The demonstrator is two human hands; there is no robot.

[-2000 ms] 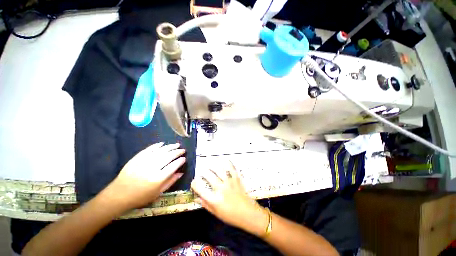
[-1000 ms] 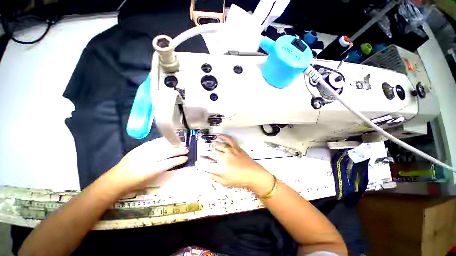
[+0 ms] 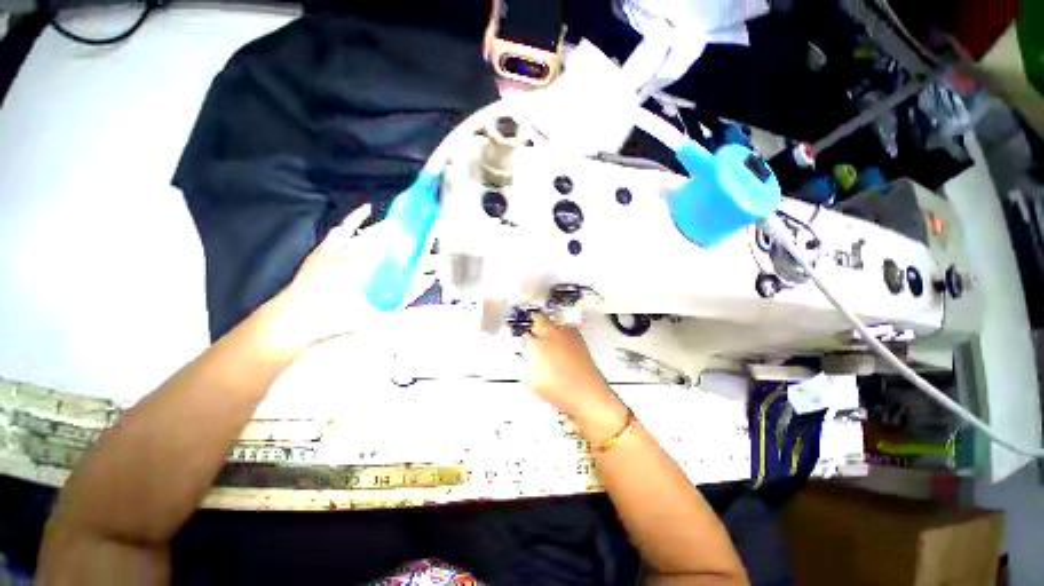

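Observation:
The dark garment panel point(image 3: 269, 149) lies on the white table to the left of and behind the sewing machine head. My left hand point(image 3: 338, 280) is over the panel's near edge, beside the blue attachment point(image 3: 403, 246) on the machine; its fingers point away from me, and whether it grips the cloth cannot be told. My right hand point(image 3: 559, 357) is at the needle area of the white sewing machine point(image 3: 687, 269). Its fingertips are partly hidden by the machine head and blurred, so its grip cannot be told.
A worn ruler edge point(image 3: 343, 475) runs along the table front. A dark cloth with yellow stripes point(image 3: 788, 433) lies at the right. A blue device point(image 3: 721, 197) with a white cable sits on the machine. A cardboard carton point(image 3: 904, 538) stands below right.
The dark panel and my left hand have moved away from me, baring the table near the needle. My right hand has moved slightly right. The view has shifted, and the machine appears further right.

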